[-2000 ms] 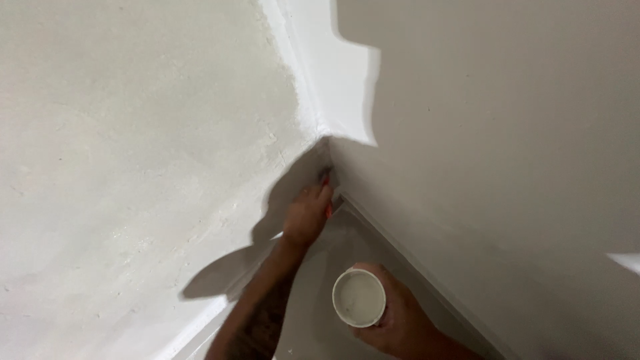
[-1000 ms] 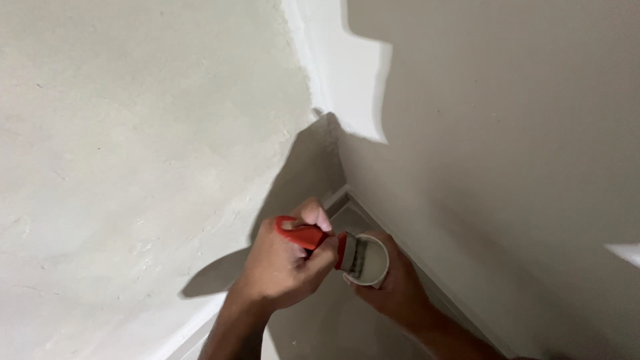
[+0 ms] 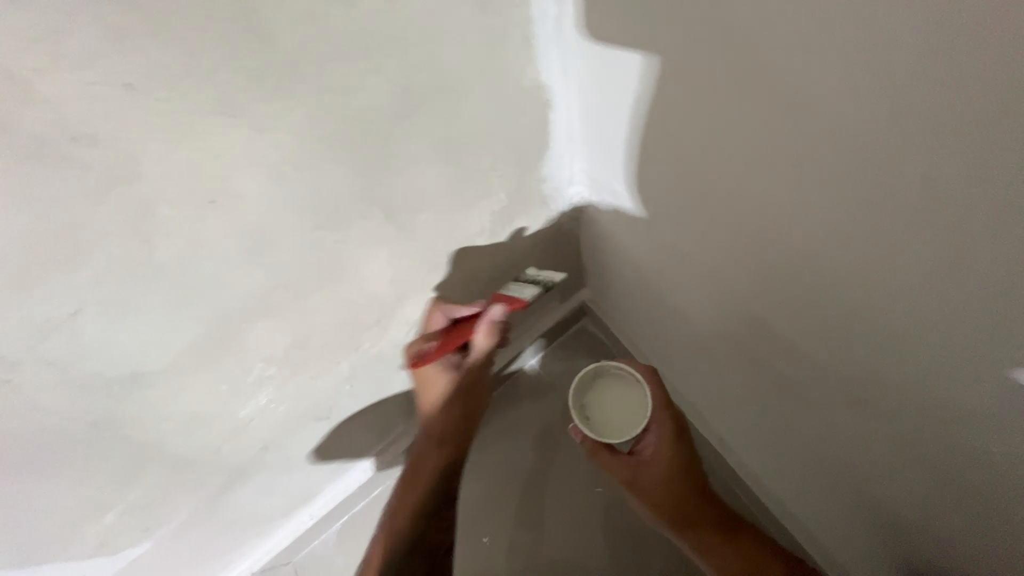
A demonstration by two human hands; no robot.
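Note:
My left hand (image 3: 456,352) is closed around the red handle of a flat paintbrush (image 3: 512,300). Pale paint coats the bristles, which point up and right toward the wall corner (image 3: 582,240); whether they touch the wall I cannot tell. My right hand (image 3: 648,448) grips a small round cup (image 3: 611,402) from its right side and below, over the floor. Whitish paint lies inside the cup, with small dark specks near its edge. A bright white painted strip (image 3: 572,128) runs down the corner above the brush.
On the left is a wall with a patchy pale surface (image 3: 240,200), on the right a smooth wall (image 3: 816,224) in shadow. Skirting (image 3: 704,432) edges the glossy tiled floor (image 3: 536,496). Shadows of my arm and hand fall across the left wall.
One second ago the brush was in the cup; now it is out, up and left of it beside the left wall. My hands have moved apart.

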